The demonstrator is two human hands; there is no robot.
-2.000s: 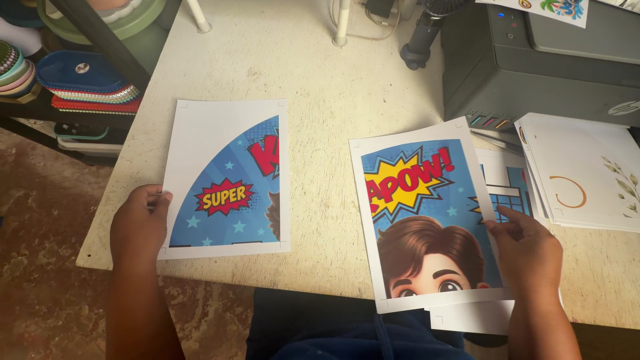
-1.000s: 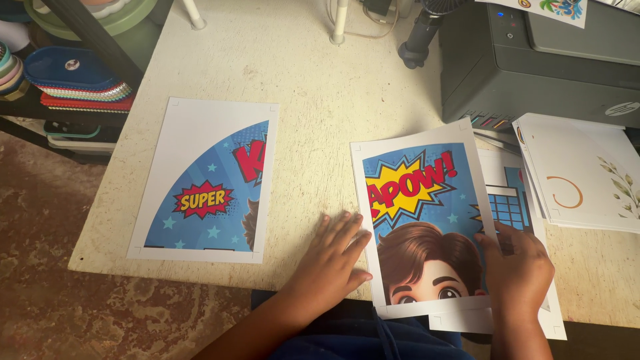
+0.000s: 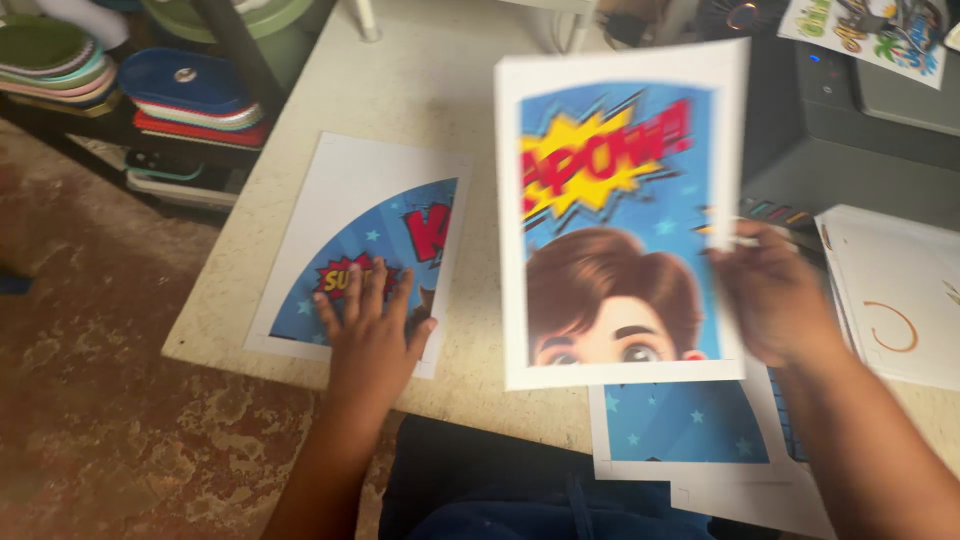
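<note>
My left hand (image 3: 371,322) lies with fingers spread on a printed sheet (image 3: 379,161) that shows a blue comic-style arc and a red burst. Raised off the table by its right edge, a second printed sheet (image 3: 652,180) with a yellow burst and a cartoon child's head is pinched in my right hand (image 3: 772,292). Below it, partly hidden, a blue starred printed sheet (image 3: 682,427) lies at the table's front edge, over another white sheet (image 3: 750,499).
The worn white table (image 3: 300,180) has its front edge close to my lap. A black printer (image 3: 885,165) stands at the right, near a stack of printed papers (image 3: 885,270). Notebooks (image 3: 184,82) sit on a dark shelf at the left. White legs (image 3: 365,21) rise at the back.
My right hand has lifted the sheet with the cartoon head, uncovering part of the blue starred sheet. My left hand has moved left from beside that sheet onto the arc print.
</note>
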